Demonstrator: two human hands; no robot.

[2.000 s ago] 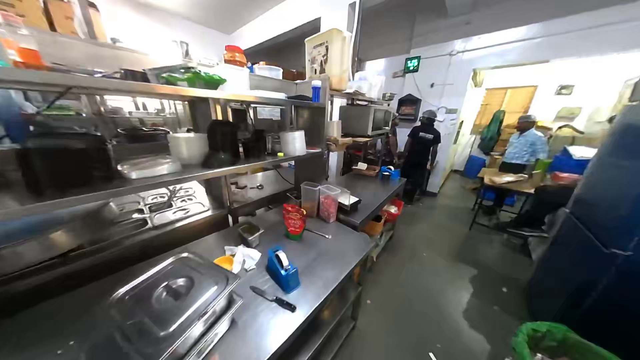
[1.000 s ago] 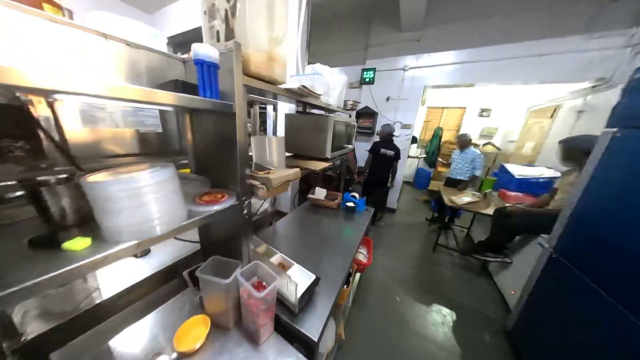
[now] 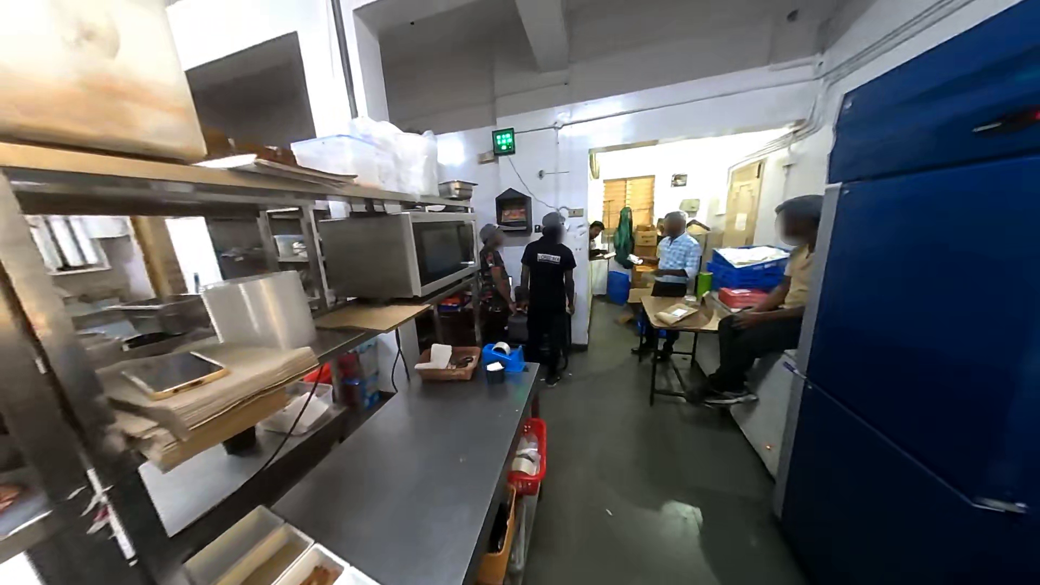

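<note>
Neither my left hand nor my right hand shows in the head view. A steel worktable (image 3: 406,463) runs ahead from the lower middle. At its far end a brown basket (image 3: 448,363) with white paper in it stands beside a blue tape dispenser (image 3: 504,357) and a small dark cup (image 3: 495,373). White containers (image 3: 268,552) with food in them sit at the near left end. On the shelf at left, a smartphone (image 3: 175,374) lies on a stack of brown paper (image 3: 227,398), with a microwave oven (image 3: 406,253) farther back.
Two people (image 3: 548,284) stand past the worktable. Through the doorway, a person in a checked shirt (image 3: 678,256) stands behind a small table (image 3: 682,317); another person (image 3: 764,313) sits at right. A blue refrigerator (image 3: 934,325) stands at right. A red basket (image 3: 530,457) is under the worktable's right edge.
The view has moved forward along the worktables. The blue dispenser and knife on the nearer table, seen two seconds ago, are out of view, as are the orange bowl and clear tubs.
</note>
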